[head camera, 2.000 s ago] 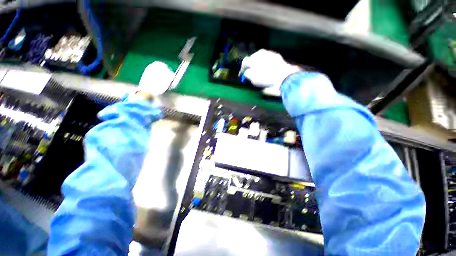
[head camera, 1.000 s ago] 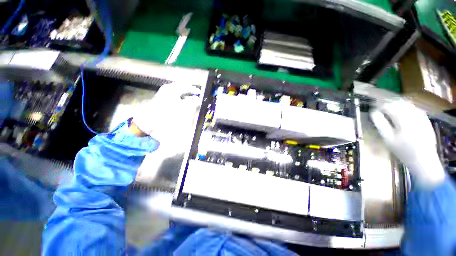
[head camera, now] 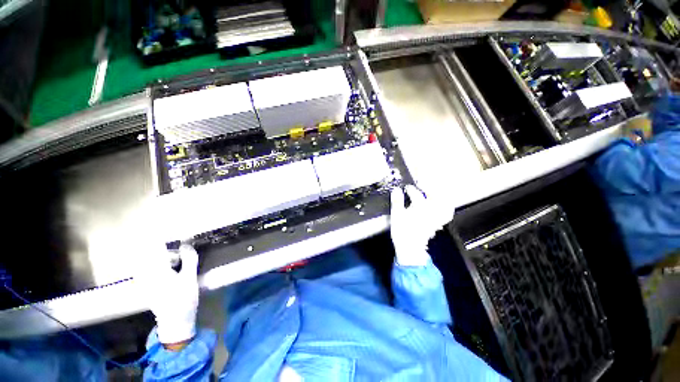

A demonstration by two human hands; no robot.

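Observation:
The black board carrier [head camera: 298, 233] lies on the conveyor in front of me, slightly tilted in view. It holds a dark circuit board [head camera: 246, 155] with silver-white heatsinks [head camera: 298, 99] in two rows, small yellow parts between them and a red part near the right end. My left hand [head camera: 176, 295], white-gloved, grips the carrier's near left corner. My right hand [head camera: 414, 227], white-gloved, grips its near right corner. Glare blurs the left corner, and the fingertips are partly hidden at both corners.
A component tray [head camera: 170, 33] and stacked silver strips [head camera: 253, 28] sit on the green shelf behind. Another loaded carrier [head camera: 522, 89] is farther right on the metal-railed line. A black tote [head camera: 466, 250] with an empty carrier [head camera: 540, 298] stands at lower right. A person's blue sleeve [head camera: 641, 160] is at far right.
The view has turned right and down. My hands have come from the shelf, then from beside the carrier, to its near corners. The tote and the other person have come into view.

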